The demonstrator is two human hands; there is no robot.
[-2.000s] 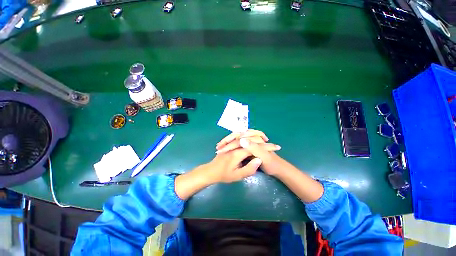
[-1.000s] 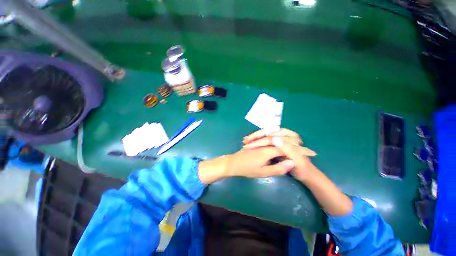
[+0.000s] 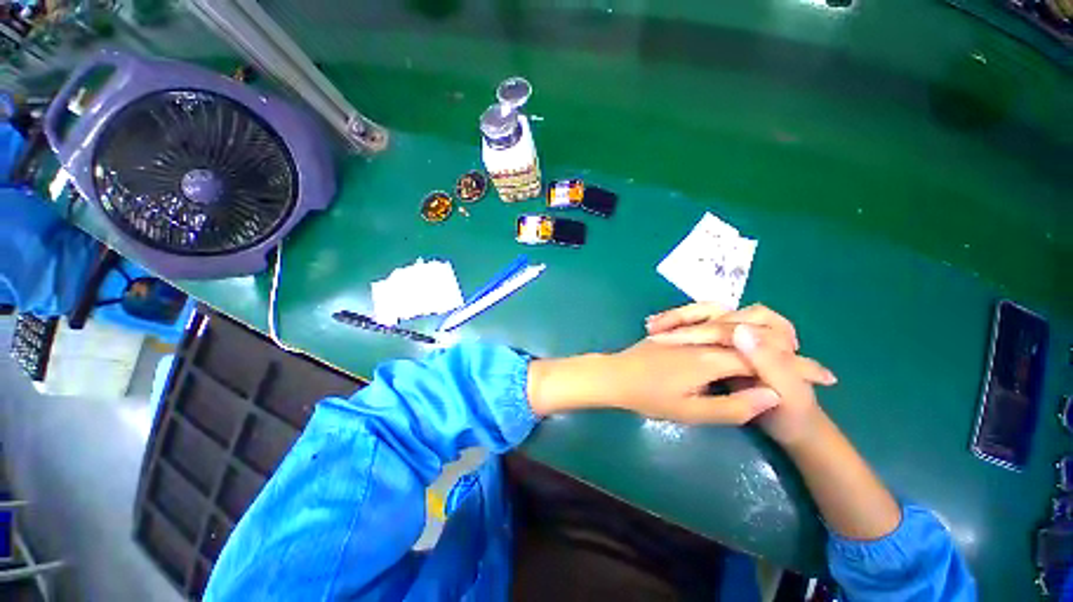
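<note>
My left hand [image 3: 694, 379] and my right hand [image 3: 786, 374] rest crossed over each other on the green bench, fingers overlapping, thumbs apart. No object shows in them; what lies under the palms is hidden. A white wiping cloth [image 3: 711, 259] with grey marks lies flat just beyond the fingertips. Two opened units, one upper [image 3: 581, 196] and one lower [image 3: 551, 231], lie right of the white solvent bottle [image 3: 513, 162], each with a gold-orange and white part joined to a black square.
Two small round containers [image 3: 437, 207] stand left of the bottle. A wipe stack [image 3: 418, 291], blue-and-white strip [image 3: 494, 294] and black stick [image 3: 382, 326] lie left. A fan [image 3: 200, 182] stands far left, a mobile phone [image 3: 1011, 385] far right. A black tray [image 3: 241, 453] is below the bench edge. A person's blue sleeve [image 3: 47, 253] shows.
The view has turned left, so the bench things sit further right in the picture. The blue bin has left the view and more of the fan and black tray shows. My hands remain crossed.
</note>
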